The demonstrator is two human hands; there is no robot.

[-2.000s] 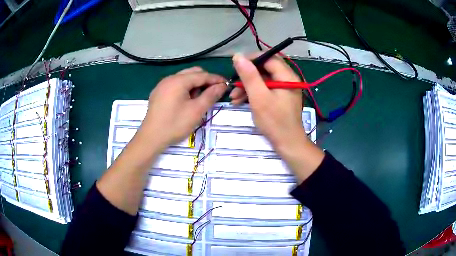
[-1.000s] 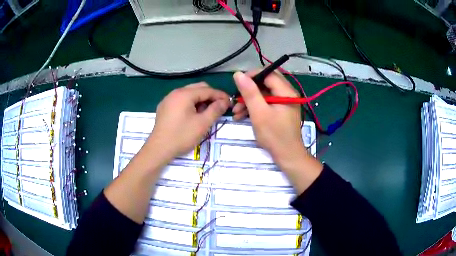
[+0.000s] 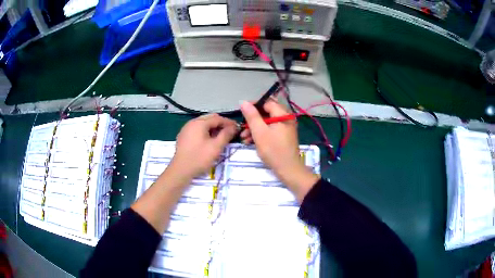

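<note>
My right hand (image 3: 271, 141) holds the red test probe (image 3: 279, 118) and the black test probe (image 3: 267, 96) together, tips pointing left. My left hand (image 3: 202, 144) has its fingertips pinched at a tiny lead connector (image 3: 238, 126), where the probe tips meet it; the exact contact is too small to tell. Both hands are over the rear edge of the white blister tray (image 3: 145, 179). Pouch cells with yellow tape (image 3: 215, 193) and thin wires lie in its slots. The tray's right part is glaringly bright.
The battery tester (image 3: 249, 24) stands at the rear with a lit screen. Tray stacks stand at left (image 3: 65, 174) and right (image 3: 471, 187), connectors hanging off the left one. Blue bins (image 3: 130, 35) are at the back left. Probe cables (image 3: 347, 127) loop right of my hands.
The view has tilted up, showing more of the tester and its screen. The hands stay together at the connector, with the probes still in the right hand.
</note>
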